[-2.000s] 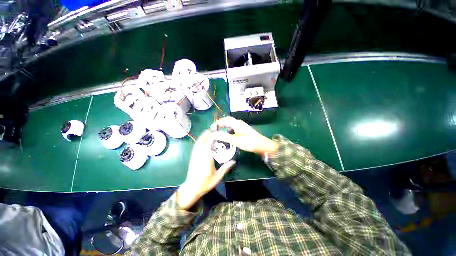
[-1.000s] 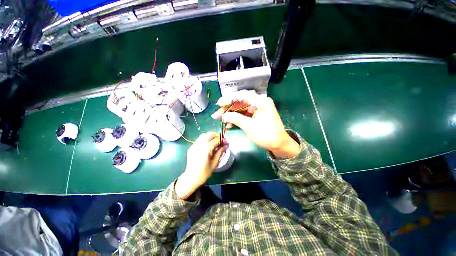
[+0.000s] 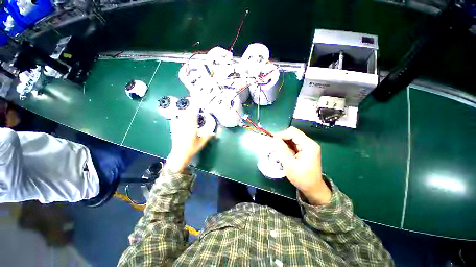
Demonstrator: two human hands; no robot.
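White cylindrical housings point(image 3: 228, 111) stand in a cluster on the green bench, with thin red and yellow wires among them. White ball heads with dark centres point(image 3: 206, 124) sit at the cluster's near left; one more head point(image 3: 136, 88) lies apart at the left. My left hand point(image 3: 183, 136) is over the near heads, its thumb beside one; glare hides whether it grips one. My right hand point(image 3: 304, 162) pinches red and dark lead wires point(image 3: 259, 128), their pale tips pointing left. A white housing point(image 3: 270, 164) stands on the bench against this hand, partly hidden by it.
The white-grey screw feeder point(image 3: 338, 78) stands at the back right, with a thick black arm point(image 3: 425, 52) beside it. A metal rail runs behind the bench point(image 3: 376, 172). A person in a white top point(image 3: 49, 164) is at the left. Blue bins point(image 3: 23, 18) show at the upper left.
The view has swung left. My left hand has left the wires and housing and moved left to the ball heads. My right hand has lowered beside the housing, still holding wires.
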